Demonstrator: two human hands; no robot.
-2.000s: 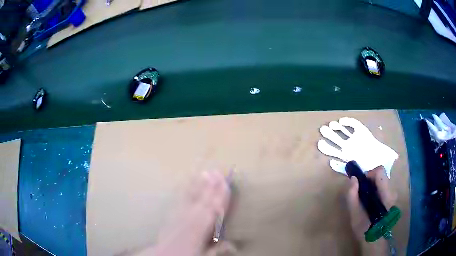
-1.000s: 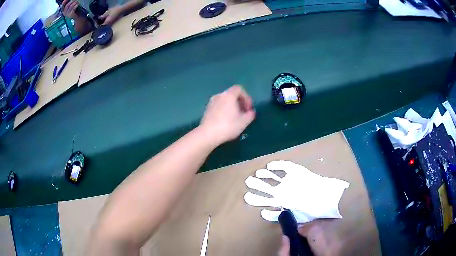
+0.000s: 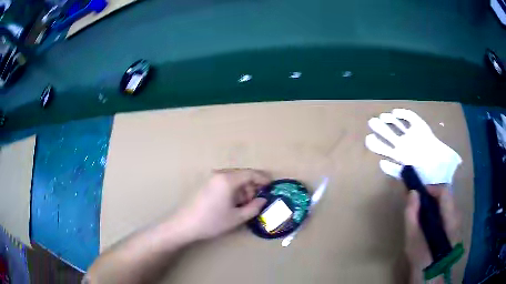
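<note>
A round black housing lies open side up on the cardboard mat, with a green circuit board and a silver-white battery inside. My bare left hand grips the housing's left rim between thumb and fingers. A slim pale tool, perhaps tweezers, lies partly behind the housing at its right. My right hand holds a black electric screwdriver with a green rear end, its front end over the white glove.
The cardboard mat lies on a scuffed blue-green bench. Beyond it, the green conveyor carries several spaced housings, one at the upper left, and small white specks. A dark box is cut off at the right edge.
My left hand has come back from over the conveyor to the mat and taken hold of a housing. The view has shifted. My right hand still holds the screwdriver by the glove.
</note>
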